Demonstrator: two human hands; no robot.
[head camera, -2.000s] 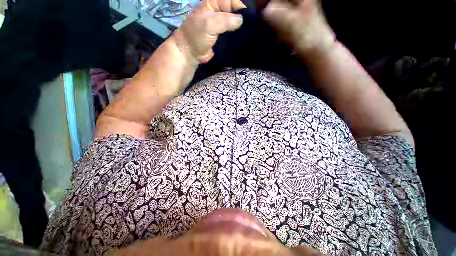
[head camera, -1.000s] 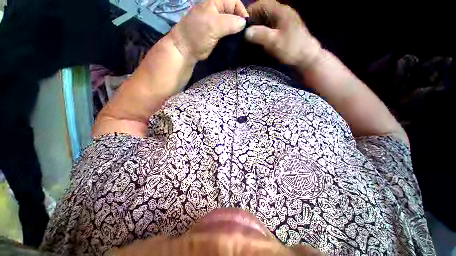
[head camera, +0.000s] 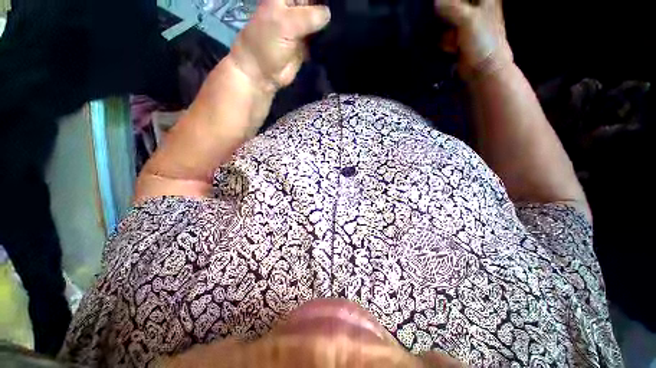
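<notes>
Dark, nearly black cloth (head camera: 374, 54), probably a garment, fills the space between my hands at the top of the view. My left hand (head camera: 277, 39) is curled at its left side, thumb towards the cloth, and looks closed on it. The top edge cuts off its fingers. My right hand (head camera: 478, 32) is at the top right, well apart from the left, curled and slightly blurred, also cut by the edge. What it holds is lost in the dark. No thread or tool can be made out.
Crossed grey strips (head camera: 183, 23) and a crumpled pale bundle (head camera: 229, 11) lie beyond my left arm. Dark cloth (head camera: 29, 144) hangs at the left beside a light blue edge (head camera: 103, 162). Brownish cloth (head camera: 611, 93) lies at the right.
My hands met over the cloth a second ago and are now wide apart. The right moved right and up, the left slightly left.
</notes>
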